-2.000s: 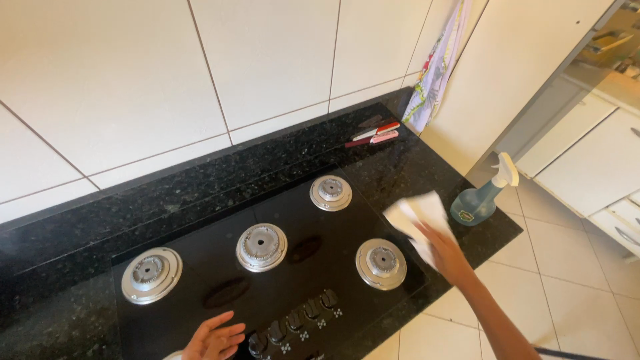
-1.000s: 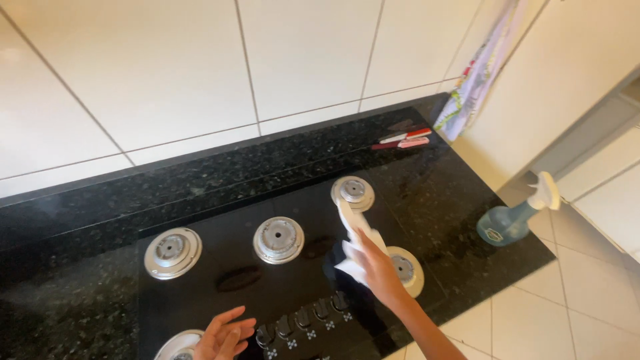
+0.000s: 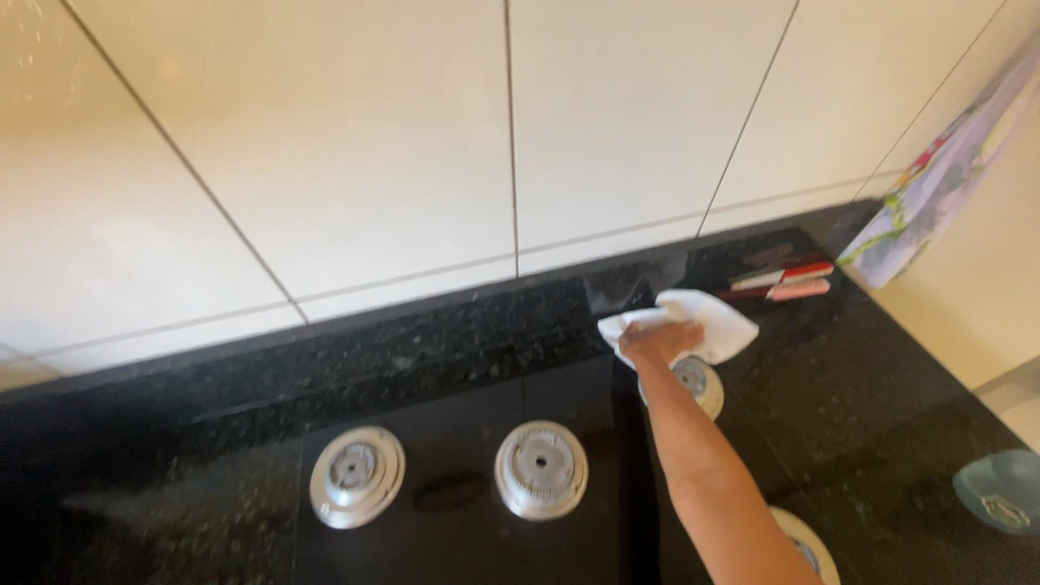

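My right hand (image 3: pixel 662 341) presses a white cloth (image 3: pixel 715 325) onto the dark stone counter, just behind the back right burner (image 3: pixel 700 385) of the black glass cooktop (image 3: pixel 455 544). The forearm reaches in from the lower right and partly covers that burner. A middle burner (image 3: pixel 541 470) and a left burner (image 3: pixel 356 475), both bare silver metal, stand to the left of the arm. The front right burner (image 3: pixel 804 544) is partly hidden by the forearm. My left hand is out of view.
Knives with red and pink handles (image 3: pixel 800 280) lie on the counter right of the cloth. A teal spray bottle (image 3: pixel 1003 491) stands at the right edge, partly cut off. A patterned cloth (image 3: pixel 934 195) hangs at the back right. White wall tiles (image 3: pixel 390 162) rise behind the counter.
My right hand has moved with the cloth from the right-hand burners to the counter behind them. My left hand has left the view. The view has shifted toward the wall.
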